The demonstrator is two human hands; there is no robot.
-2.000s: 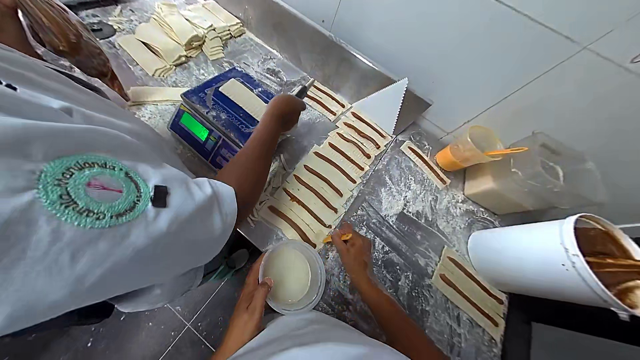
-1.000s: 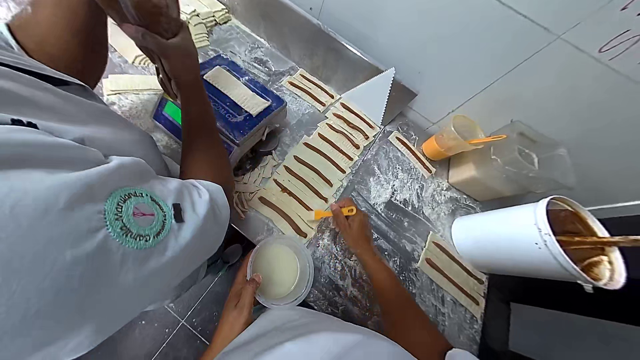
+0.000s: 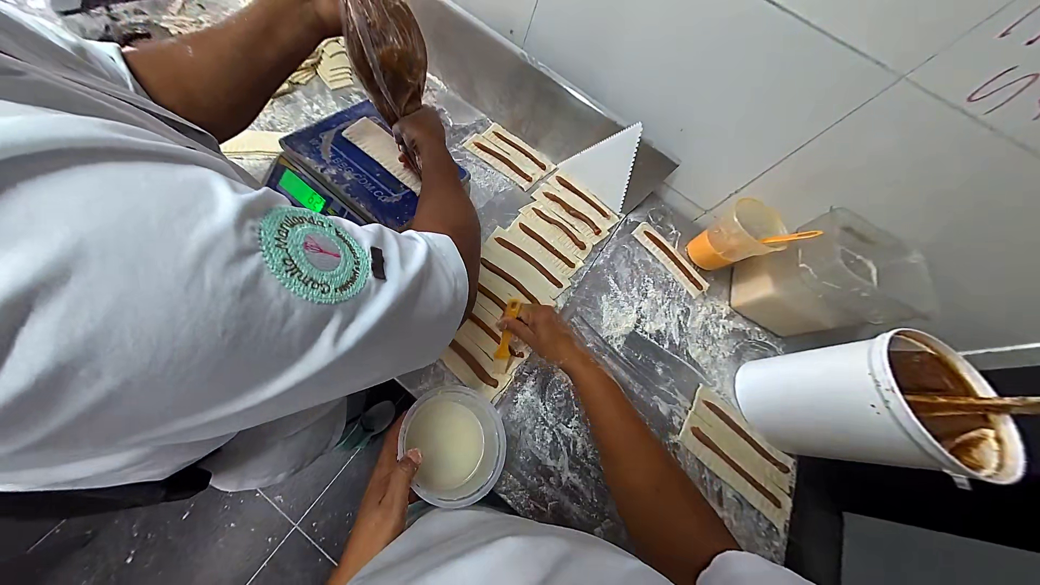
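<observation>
My left hand [image 3: 398,479] holds a clear round plastic tub of whitish liquid [image 3: 447,445] by its side, low in front of me. In my right hand [image 3: 543,331] is a small yellow-handled brush [image 3: 507,331], its tip down at the near end of the dough strips. The pale dough strips [image 3: 524,260] lie side by side in a row on the floured metal table, each with a line of brown filling along it. Where the brush tip meets the dough is partly hidden.
A co-worker at left squeezes a piping bag of brown filling [image 3: 388,61] over a dough strip on a blue digital scale [image 3: 325,154]. A white toothed scraper [image 3: 605,166], an orange-filled cup [image 3: 731,236], a clear container [image 3: 821,276], a white bucket [image 3: 812,398] and more strips [image 3: 735,463] surround the row.
The co-worker's piping bag has come over the dough strip on the scale. My right hand remains at the near strips with the brush, now held more upright; my left hand still holds the tub.
</observation>
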